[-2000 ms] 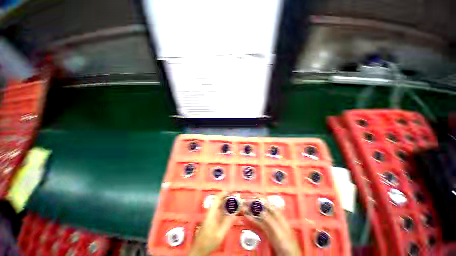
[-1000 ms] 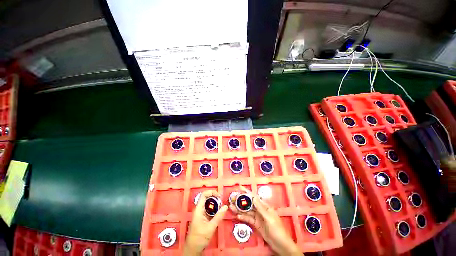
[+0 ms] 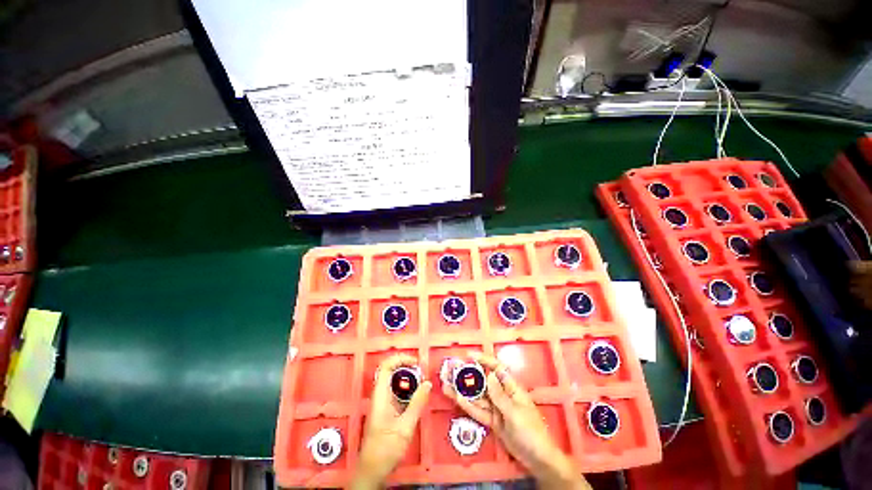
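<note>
My left hand (image 3: 385, 433) holds a round watch head (image 3: 404, 384), black face up with a small orange-red lit mark. My right hand (image 3: 521, 422) holds a second watch head (image 3: 469, 381) with a similar lit mark. Both are held side by side over the third row of the orange-red compartment tray (image 3: 288, 392). The two far rows hold black-faced units, one per pocket. Two more black-faced units lie in the right column. Face-down silver-white units (image 3: 326, 445) lie in the nearest row. Pockets under my hands are partly hidden.
Stacked filled trays (image 3: 705, 349) stand at right, with a black flat case (image 3: 824, 297) on them and another person's hand (image 3: 861, 279) at its edge. White cables (image 3: 724, 115) loop behind. A document stand (image 3: 501, 105) is behind the tray. A yellow pad (image 3: 36, 368) and side trays are at left.
The view has steadied and shifted. The lit marks on both held units now show orange-red instead of pale lines. The black case has moved nearer on the right stack. Both hands still hold their units.
</note>
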